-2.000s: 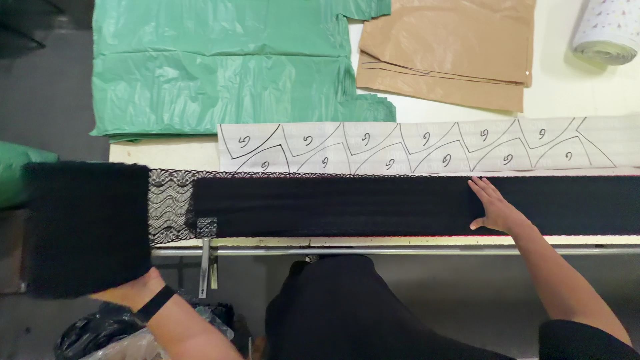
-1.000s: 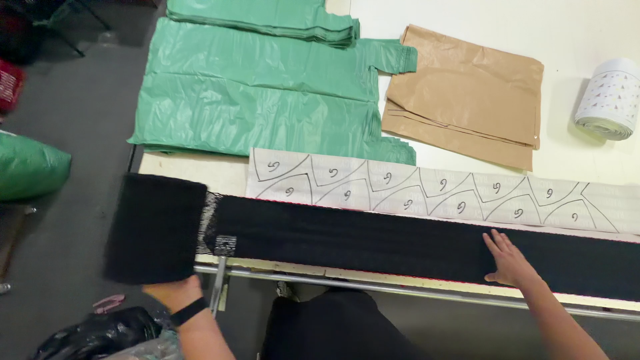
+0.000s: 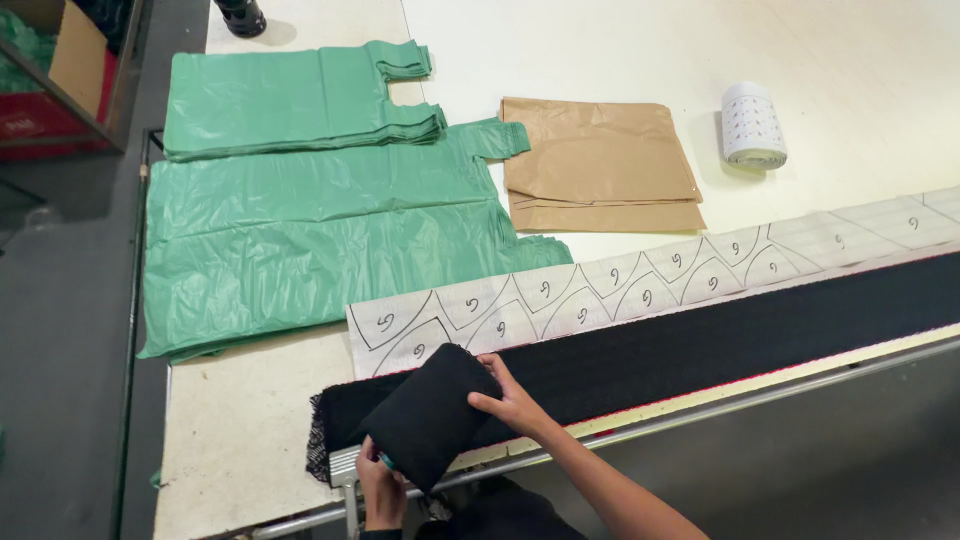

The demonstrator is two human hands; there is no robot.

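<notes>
A thick folded bundle of black lace fabric is held tilted between my two hands, over the left end of a long layered black strip. My left hand grips its lower left corner; something teal shows by the fingers. My right hand holds its upper right edge between thumb and fingers. Open lace mesh shows at the strip's end, beside a ribbed metal clamp at the table edge. Behind the strip lies a white paper pattern with drawn curved pieces.
Stacks of green plastic bags lie at the left, folded brown paper beyond the pattern, and a printed white roll at the right. A black bottle-like object stands at the far edge. A metal rail runs along the table's front.
The black bundle has come from beyond the strip's left end to over the strip. My right hand has left the flat strip and now holds the bundle too. The view has shifted.
</notes>
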